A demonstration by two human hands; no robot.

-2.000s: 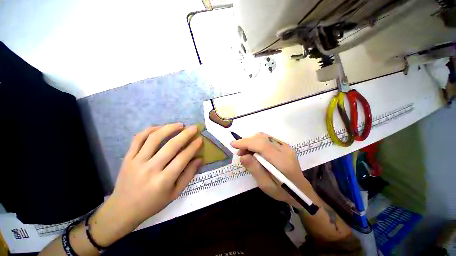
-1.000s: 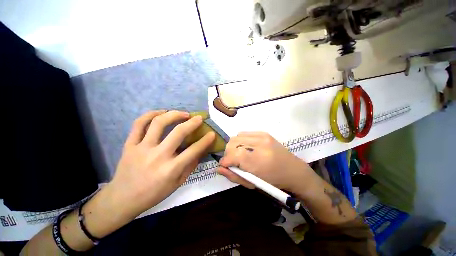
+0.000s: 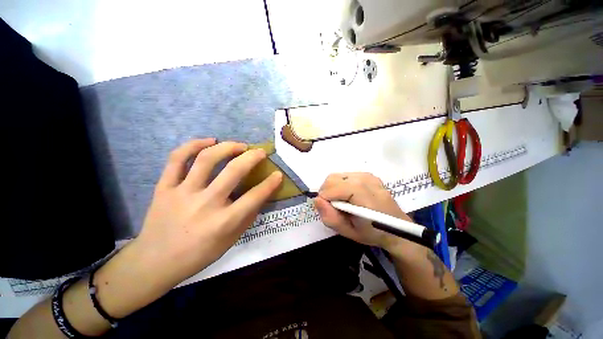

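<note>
A grey-faced cut piece (image 3: pixel 159 106) lies flat on the white table, its angled end at the centre. A yellow-olive template (image 3: pixel 285 188) lies on that end, partly hidden under my fingers. My left hand (image 3: pixel 208 189) is spread flat and presses the template onto the cloth. My right hand (image 3: pixel 360 208) holds a white marking pen (image 3: pixel 390 221) with a black end. The pen's dark tip touches near the lower corner of the piece, just beyond the template's right edge.
Black cloth (image 3: pixel 46 165) lies at the left. Scissors with yellow and red handles (image 3: pixel 468 152) lie under the cream machine head (image 3: pixel 410 23) at the right. A printed ruler (image 3: pixel 278 228) runs along the table's front edge. A blue crate (image 3: pixel 486 291) is below right.
My right hand has moved slightly right and the pen tip now shows at the piece's corner. My left hand stays on the template. The view has shifted slightly.
</note>
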